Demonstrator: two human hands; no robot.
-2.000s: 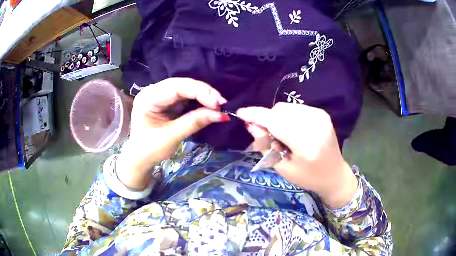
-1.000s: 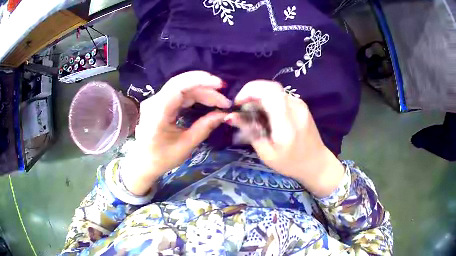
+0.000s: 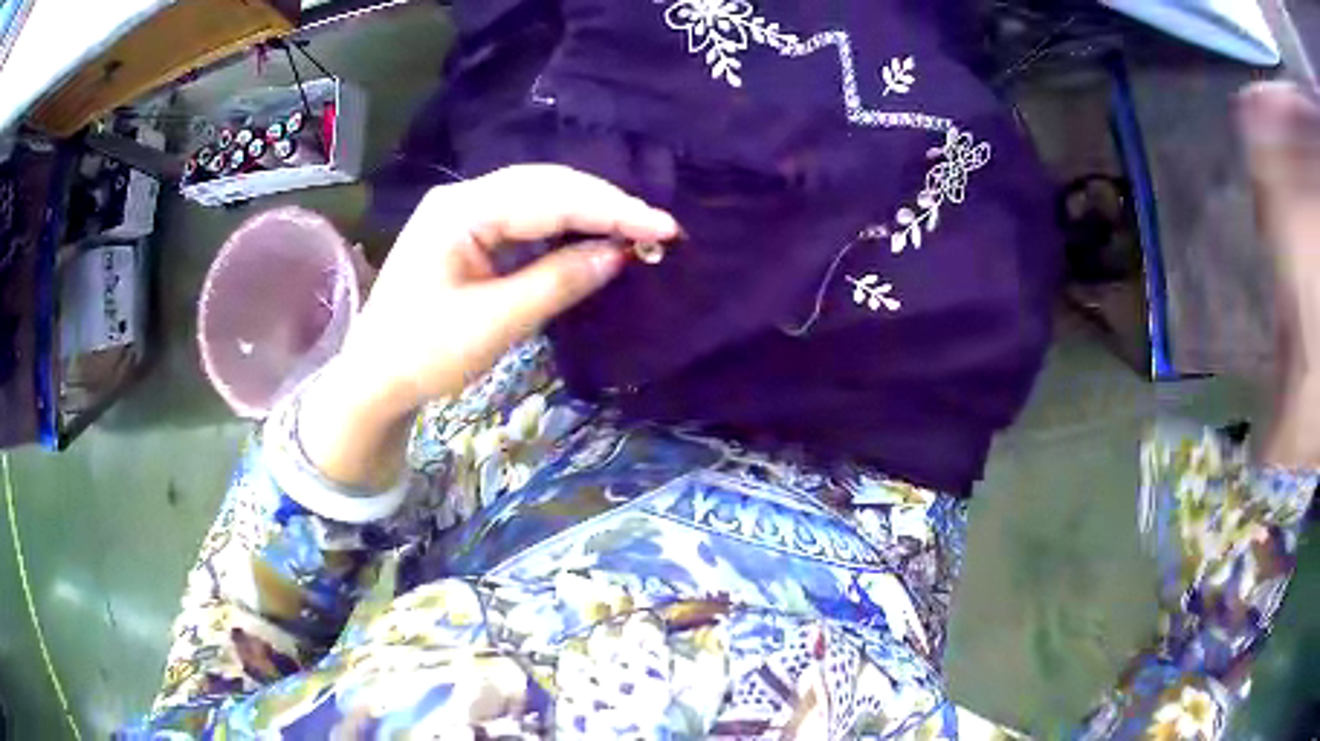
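The dark purple garment piece (image 3: 811,290) lies over my lap, with white embroidery (image 3: 948,167) on its right side. My left hand (image 3: 463,290) pinches a tiny golden bead or button (image 3: 650,252) between thumb and forefinger, above the cloth. Whether cloth is also pinched there is unclear. My right hand (image 3: 1281,246) is far out at the right edge, blurred and partly cut off; what it holds cannot be told. No needle or scissors can be made out. A thin pale curved strand lies near the embroidered leaves.
A translucent pink tub (image 3: 275,311) stands on the green floor at left. A pale spool box (image 3: 275,145) is behind it. Dark, blue-edged furniture (image 3: 1209,290) stands at right. A white-covered table (image 3: 87,51) is at the upper left.
My right hand has moved from beside the left fingertips out to the far right edge. My left hand has risen slightly, and the golden glint now shows at its fingertips.
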